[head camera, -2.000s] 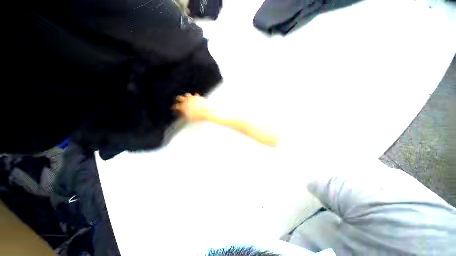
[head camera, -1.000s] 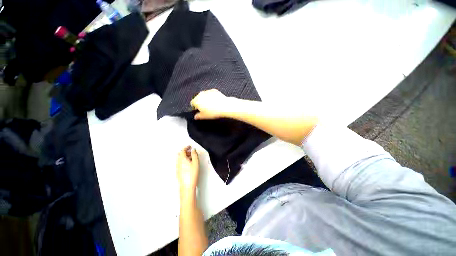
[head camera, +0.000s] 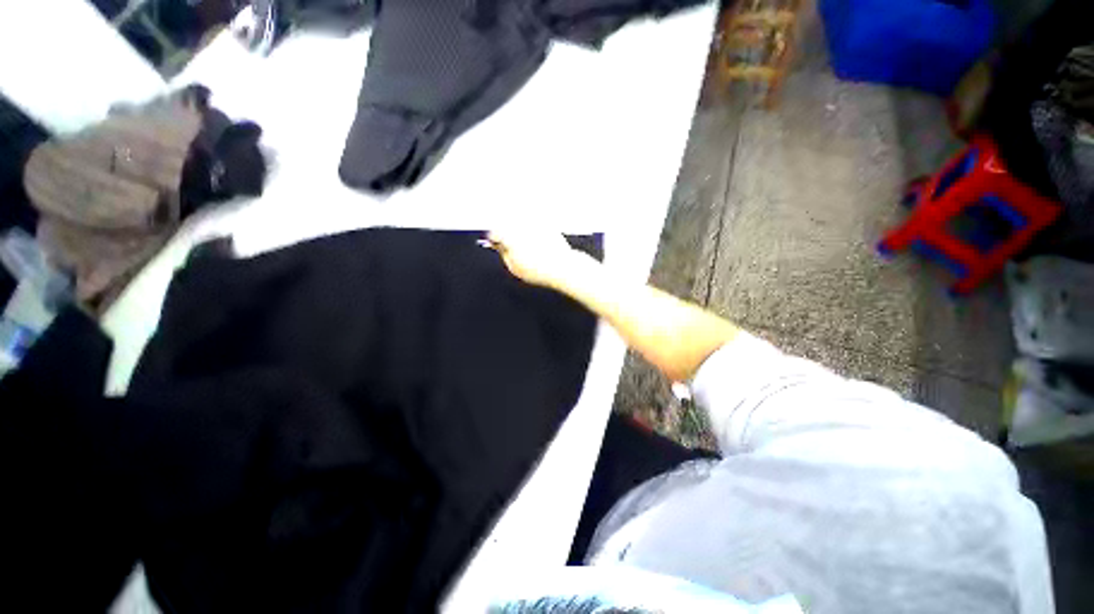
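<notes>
A large plain black cloth (head camera: 396, 348) is spread over the white table (head camera: 564, 156) in front of me. My right hand (head camera: 520, 258) is at its far edge near the table's right side. A small silvery tip shows at my right fingers; the hand is bright and blurred, so its grip is hard to tell. My left hand is not in view.
A dark grey garment (head camera: 438, 72) lies across the far part of the table. A brownish cloth heap (head camera: 114, 180) lies at the left. On the floor at the right are a red and blue stool (head camera: 978, 216) and a blue container (head camera: 906, 42).
The view has turned towards the right side and floor. The black cloth now lies spread wide with its plain face up; the fine-grid face no longer shows. My left hand has gone out of view.
</notes>
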